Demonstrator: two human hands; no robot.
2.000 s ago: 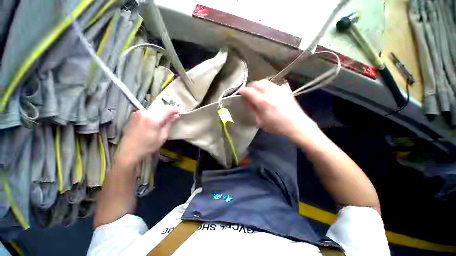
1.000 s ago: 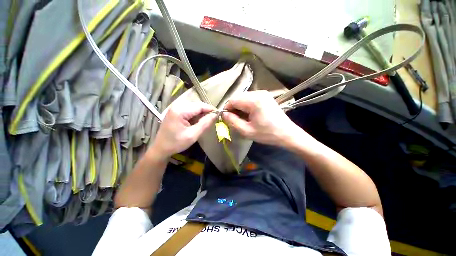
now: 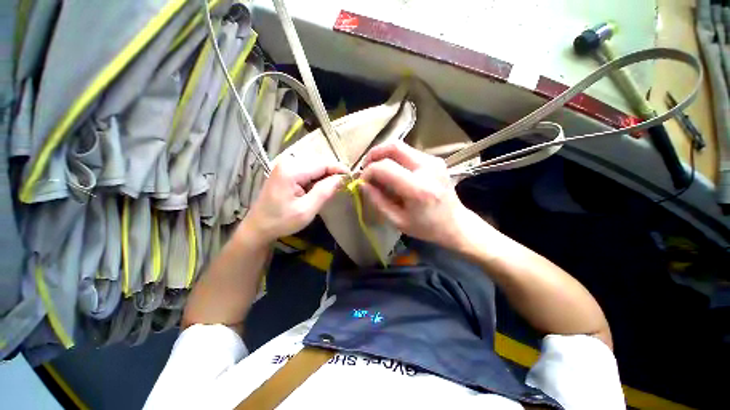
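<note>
A beige tote bag (image 3: pixel 344 220) rests on my lap, its mouth facing up and away from me. Thin yellow binding (image 3: pixel 367 228) runs down its side seam. My left hand (image 3: pixel 292 200) pinches the bag's rim at the top of the seam, left of the yellow binding end (image 3: pixel 353 185). My right hand (image 3: pixel 412 192) pinches at the same spot from the right, its fingertips close to the left ones. The fingertips partly hide the binding end. Bag handles (image 3: pixel 616 60) loop out to the right and upward at the left.
Stacked grey bag bodies (image 3: pixel 144 160) with yellow lines fill the left. The pale worktable (image 3: pixel 448 20) has red strips (image 3: pixel 424 46) along its edge. A hammer (image 3: pixel 632 92) and a small dark tool (image 3: pixel 690 130) lie at the right, beside folded grey pieces (image 3: pixel 711 48).
My hands have come together from apart on the rim to the seam top. The yellow binding end, hanging visibly before, is now partly covered by my fingertips.
</note>
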